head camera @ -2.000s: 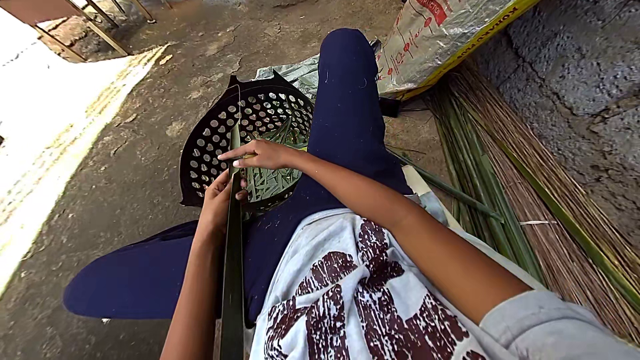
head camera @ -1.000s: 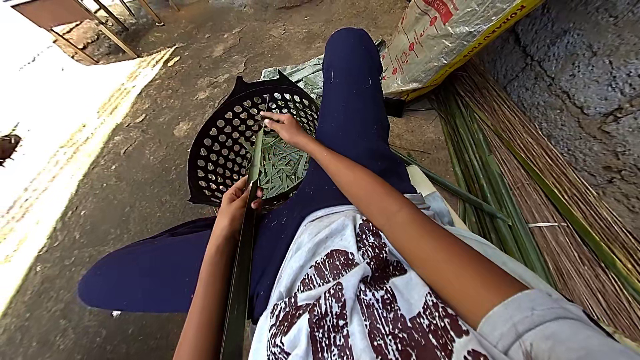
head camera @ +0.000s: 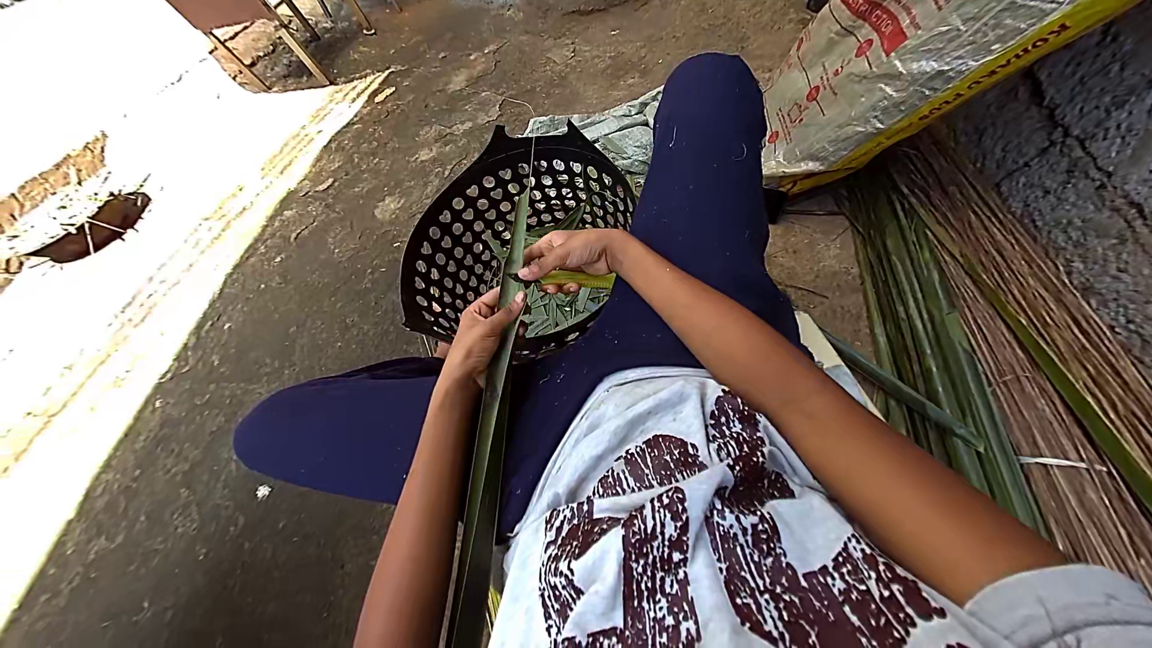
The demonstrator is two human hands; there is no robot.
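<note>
A long green palm leaflet [head camera: 490, 423] runs from my lap up over a black plastic basket [head camera: 438, 216] with heart-shaped holes. My left hand [head camera: 486, 333] grips the leaflet near the basket's near rim. Just above it, my right hand [head camera: 571, 261] touches the leaflet with thumb and fingertips and has a yellow-green handled tool, perhaps a knife, held under its fingers; the blade cannot be made out clearly. Cut green leaf pieces [head camera: 558, 310] lie inside the basket, which stands between my legs.
Bundles of green leaves [head camera: 936, 360] and brown leaf ribs [head camera: 1062, 378] lie at the right beside a rough wall [head camera: 1071, 171]. A printed woven sack [head camera: 864, 90] stands at the upper right. Wooden furniture legs [head camera: 301, 54] are at the upper left.
My right hand was farther up the leaflet one second ago and has come back down close to my left hand. The left hand keeps its hold.
</note>
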